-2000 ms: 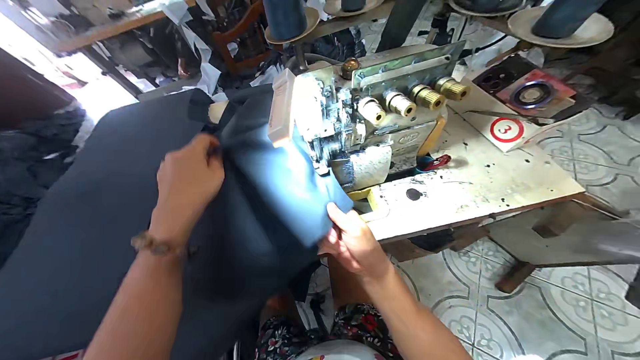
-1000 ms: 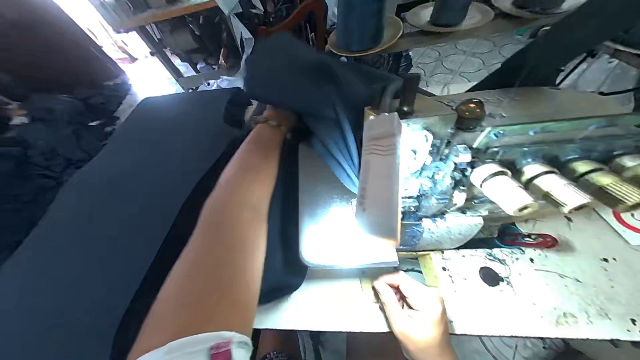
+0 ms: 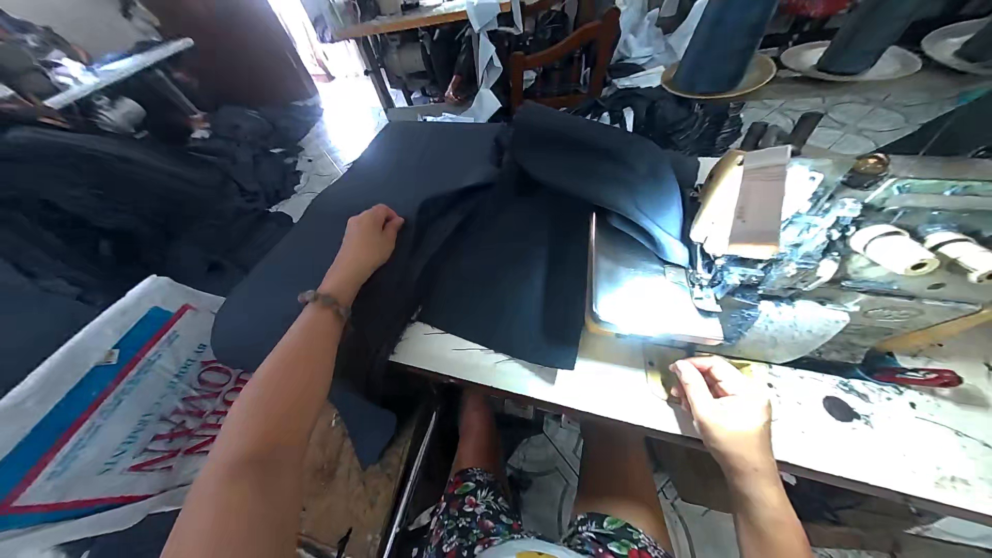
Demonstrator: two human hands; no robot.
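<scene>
Dark navy fabric pieces lie over the left part of the white table, with one folded panel running up to the presser foot area of an overlock sewing machine. My left hand is over the fabric at the left, its fingers curled together; whether they pinch the cloth cannot be told. At the table's front edge, just before the machine's lit metal plate, is my right hand, thumb and forefinger close together. No fabric shows in it. A red-handled tool lies to its right.
Thread cones stand on plates behind the machine. A wooden chair is beyond the fabric. Dark garments are heaped at the left, near a printed white sack. The table's front edge runs above my legs.
The fabric's folded part has moved off to the left and back of the plate. My left hand has come back from beside the machine to the left-hand fabric. The view has swung left.
</scene>
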